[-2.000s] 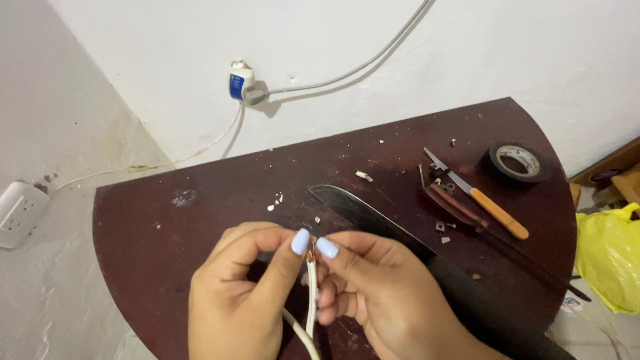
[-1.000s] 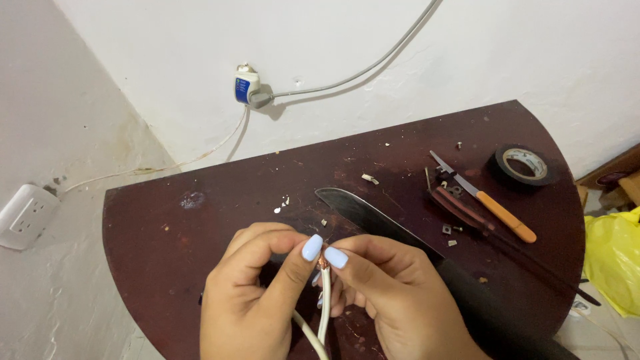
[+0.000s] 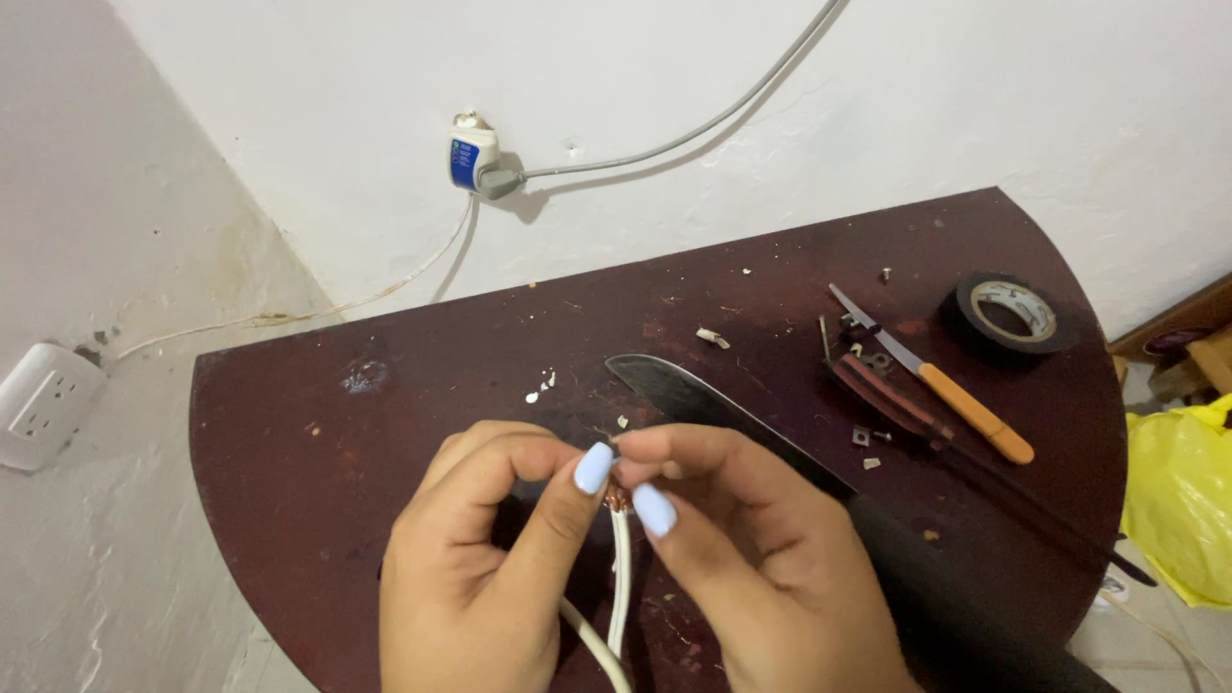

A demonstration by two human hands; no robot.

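Low in the centre, my left hand (image 3: 491,558) pinches the bare copper strands (image 3: 616,498) at the end of a white electrical cable (image 3: 621,577). My right hand (image 3: 760,558) is right beside it, its fingertips at the same strands and its thumb a little apart from its index finger. The cable hangs down between both hands, and a second white cable length (image 3: 592,643) runs below my left hand. The very tips of the strands are hidden by my fingers. Behind my right hand lies a large knife blade (image 3: 712,395).
On the dark semicircular table (image 3: 279,423) lie a small knife with an orange handle (image 3: 972,409), a roll of black electrical tape (image 3: 1006,313), a dark red strip-like piece (image 3: 890,399), small metal parts and insulation scraps (image 3: 712,337). A wall outlet (image 3: 48,404) and plugged adapter (image 3: 472,154) are beyond. A yellow bag (image 3: 1184,500) stands right.
My right thumb has moved down, away from the fingertips. Both hands remain at the copper end of the cable.
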